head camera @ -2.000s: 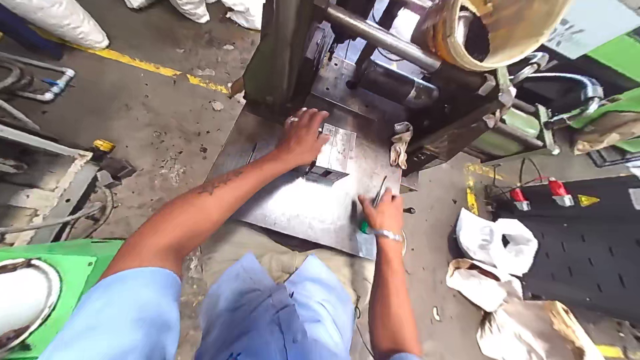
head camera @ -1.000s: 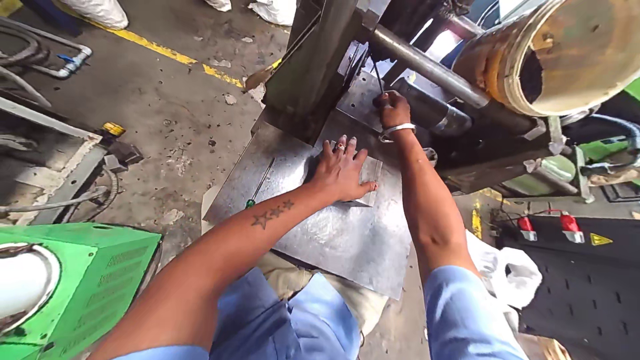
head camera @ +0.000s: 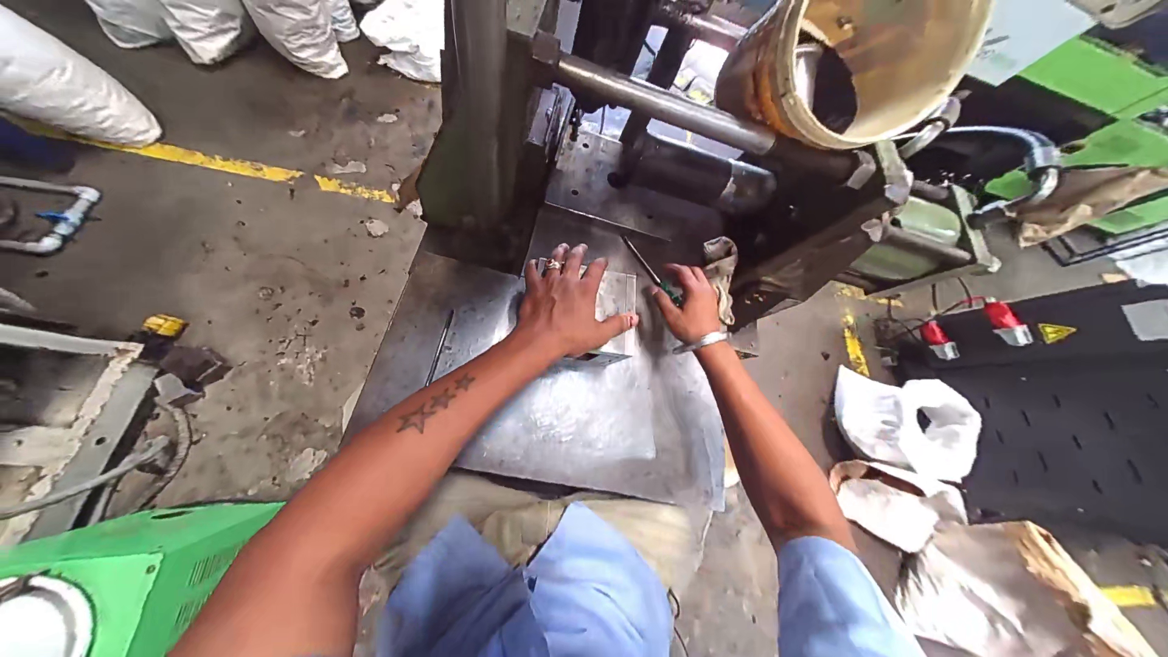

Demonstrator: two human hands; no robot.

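Observation:
My left hand [head camera: 568, 306] lies spread over a rectangular metal block [head camera: 620, 339] on the sheet-metal table top [head camera: 566, 420]. Right of the block, my right hand [head camera: 690, 306] is closed on a green-handled screwdriver [head camera: 646, 265], whose dark shaft points up and away to the left. A crumpled rag [head camera: 720, 260] lies just beyond my right hand. On the table's left side rests a thin metal rod [head camera: 440, 347]. My left fingers hide part of the block.
A machine frame with a steel bar [head camera: 666, 102] stands behind the table. A stained bucket [head camera: 849, 73] sits at its upper right. A green machine [head camera: 146, 566] is at lower left. White sacks [head camera: 73, 78] stand at upper left, with paper bags [head camera: 1013, 584] at lower right.
My right hand has come back from the machine frame to the right of the block. My left hand remains on the block.

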